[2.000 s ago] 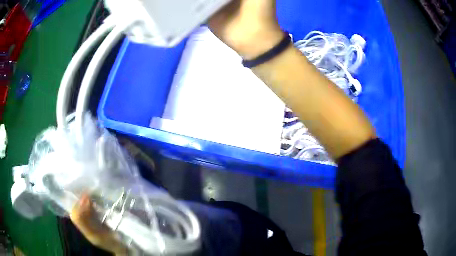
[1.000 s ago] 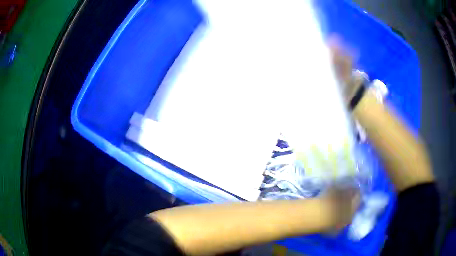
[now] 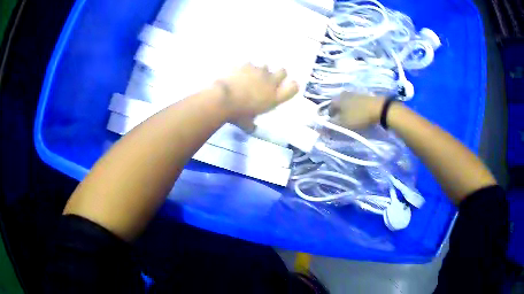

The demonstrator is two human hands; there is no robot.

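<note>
White power strips lie side by side in a blue tote, overexposed at the top. Their coiled white power cords lie to the right, some in clear plastic film. My left hand lies over the strips, fingers spread; whether it grips one is unclear. My right hand is at the cord end of a strip, fingers bent around a white cord. A round white plug and a flat white piece lie near the tote's lower right.
The tote's blue rim curves around the strips. A dark area lies beyond it at the left, with a strip of green at the far left edge. Grey floor and a yellow line show below. Dark blue objects stand at the right edge.
The strip and bagged cord, earlier held up over the tote, are now down among the others. Both hands have moved onto the tote's contents, and the view has shifted over the tote.
</note>
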